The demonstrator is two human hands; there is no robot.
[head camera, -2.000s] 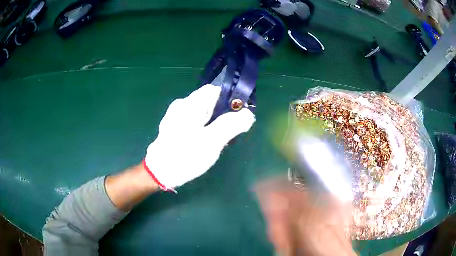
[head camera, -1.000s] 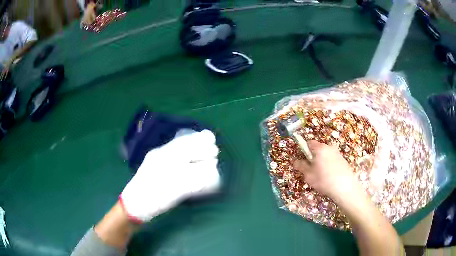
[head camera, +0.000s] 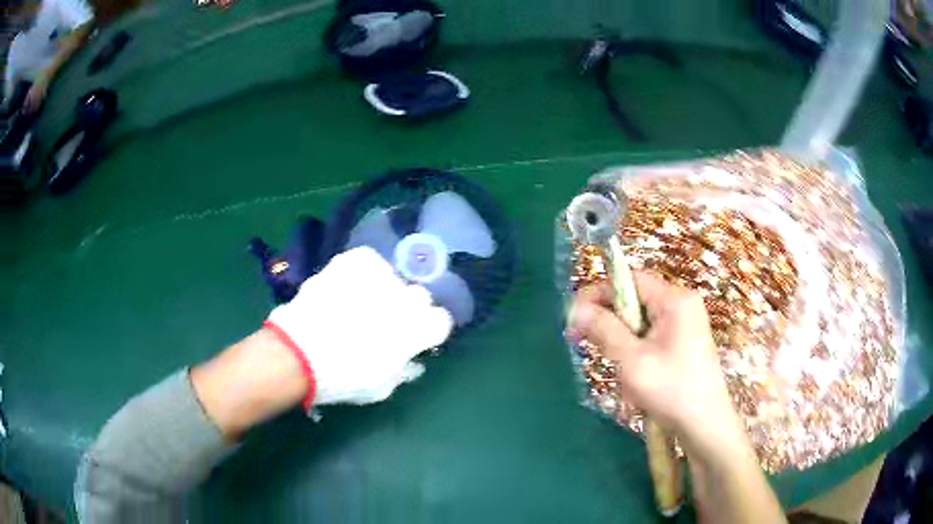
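Observation:
My left hand (head camera: 360, 325), in a white glove with a red cuff edge, holds the lower left of a navy mini fan (head camera: 473, 227). The fan's blades and white hub face up, and its dark stand part (head camera: 297, 261) sticks out to the left with a small copper-coloured spot on it. My bare right hand (head camera: 660, 343) holds the hammer (head camera: 627, 287) by its pale wooden handle, over the bag. The hammer's round silver face is turned up. The open clear bag (head camera: 834, 338) is full of copper-coloured bits (head camera: 752, 246). Whether my right fingertips pinch a bit, I cannot tell.
Beyond the fan, another fan (head camera: 387, 33) and an oval navy part with pale edges (head camera: 417, 94) lie on the green belt (head camera: 235, 133). A dark curved piece (head camera: 614, 87) lies farther right. A pale post (head camera: 841, 82) rises behind the bag. Another person's arm (head camera: 56, 56) shows far left.
The fan, first with its stand facing up, now lies blades up in my left hand. My right hand and the hammer have moved up and right, over the bag. The view has shifted.

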